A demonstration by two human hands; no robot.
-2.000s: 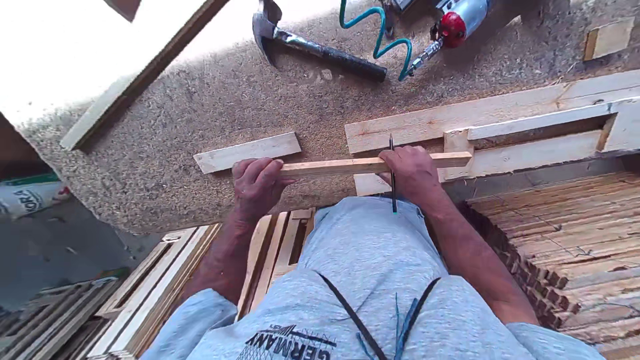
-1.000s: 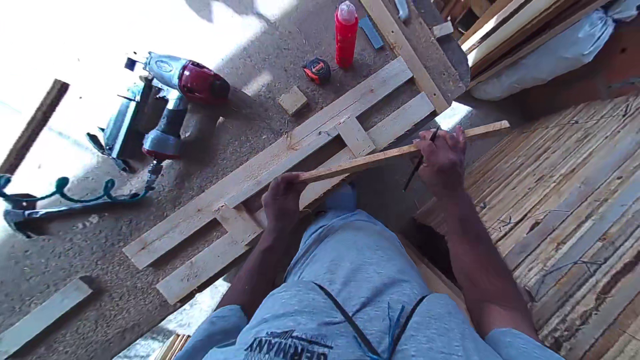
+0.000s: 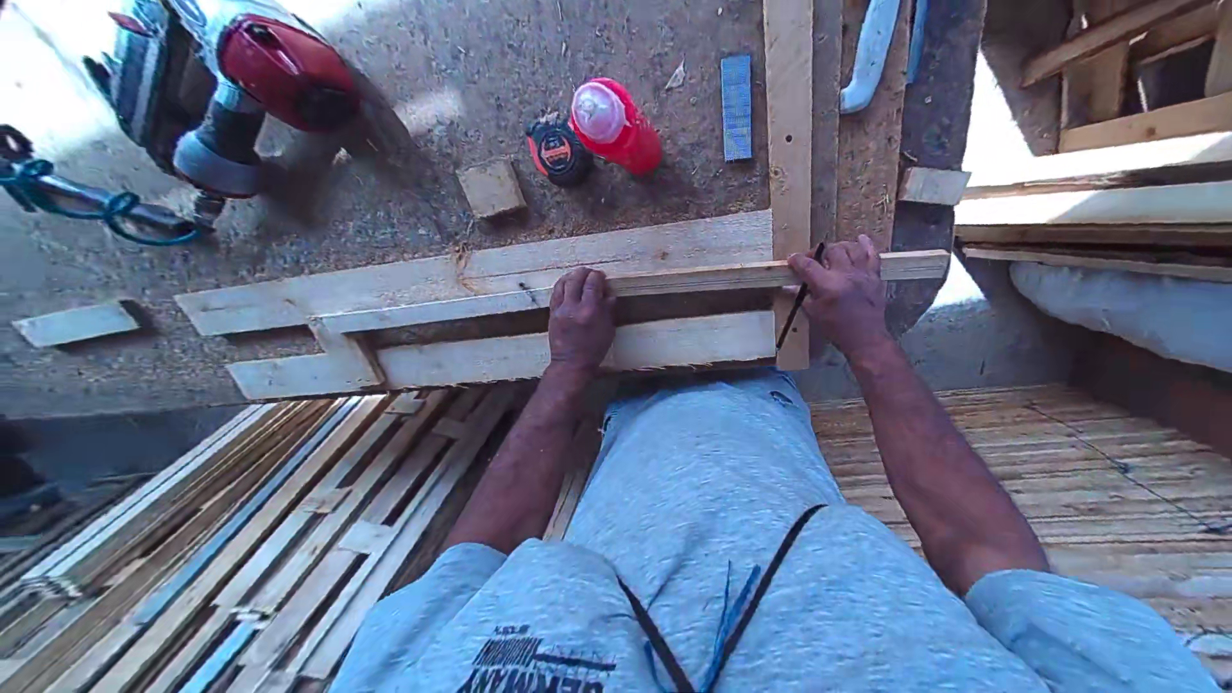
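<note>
My left hand [image 3: 581, 320] grips a thin wooden strip [image 3: 698, 279] near its middle. Toward the strip's right end, my right hand [image 3: 845, 287] holds it too, with a dark pencil-like stick [image 3: 794, 313] between the fingers. The strip lies over a frame of two long boards, the far board [image 3: 385, 279] and the near board [image 3: 462, 360], with a short crosspiece [image 3: 346, 354] at the left. At the right the boards meet an upright wooden batten [image 3: 789, 125] lying on the bench. Part of the strip is hidden under my fingers.
On the workbench [image 3: 404, 183] are a red-and-grey nail gun [image 3: 289, 72], a tape measure [image 3: 558, 151], a red bottle [image 3: 621, 130], a wood block [image 3: 491, 189], a strip of staples or nails [image 3: 736, 106] and an offcut [image 3: 77, 323]. Stacked slats [image 3: 289, 520] stand below the bench's near edge.
The view has swung along the bench. The strip, earlier slanting above the frame, now lies along it and reaches across the batten at the right. Both hands have stayed on the strip.
</note>
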